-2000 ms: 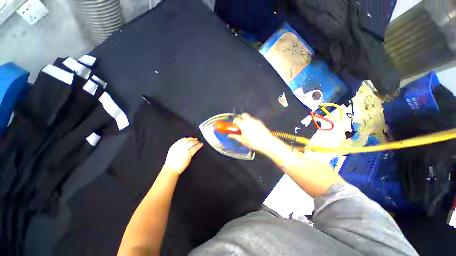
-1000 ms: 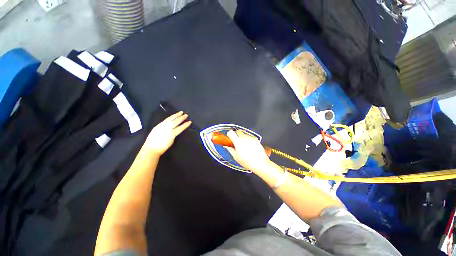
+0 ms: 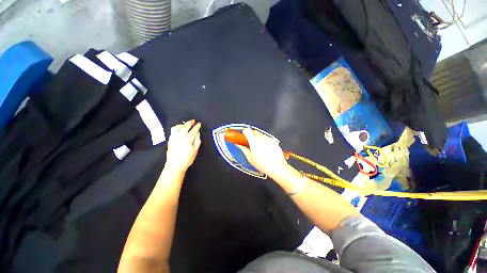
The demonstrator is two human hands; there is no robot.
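The steam iron (image 3: 235, 152), with an orange handle and a pale pointed rim, rests on black cloth near the middle, its tip towards the left. My right hand (image 3: 262, 152) is closed round its handle. My left hand (image 3: 183, 145) lies palm down on the black garment piece (image 3: 213, 224), left of the iron and apart from it, its fingertips near the piece's upper edge. Whether its fingers pinch the cloth is hard to tell. Black pieces with white strips (image 3: 150, 122) lie layered at the left. The black piece is hard to tell from the dark table cover (image 3: 213, 69).
A yellow hose (image 3: 406, 194) runs from the iron to the right. A blue board with a tan patch (image 3: 340, 91), a white ring (image 3: 363, 136) and red and yellow looped handles (image 3: 366, 163) lie at the right. A blue bolster (image 3: 24, 66) is at the far left. Black garments (image 3: 384, 48) heap at upper right.
My left hand has moved up and away from the iron, to the cloth's upper edge. The iron stays in my right hand, its tip now turned more to the left. The view has shifted.
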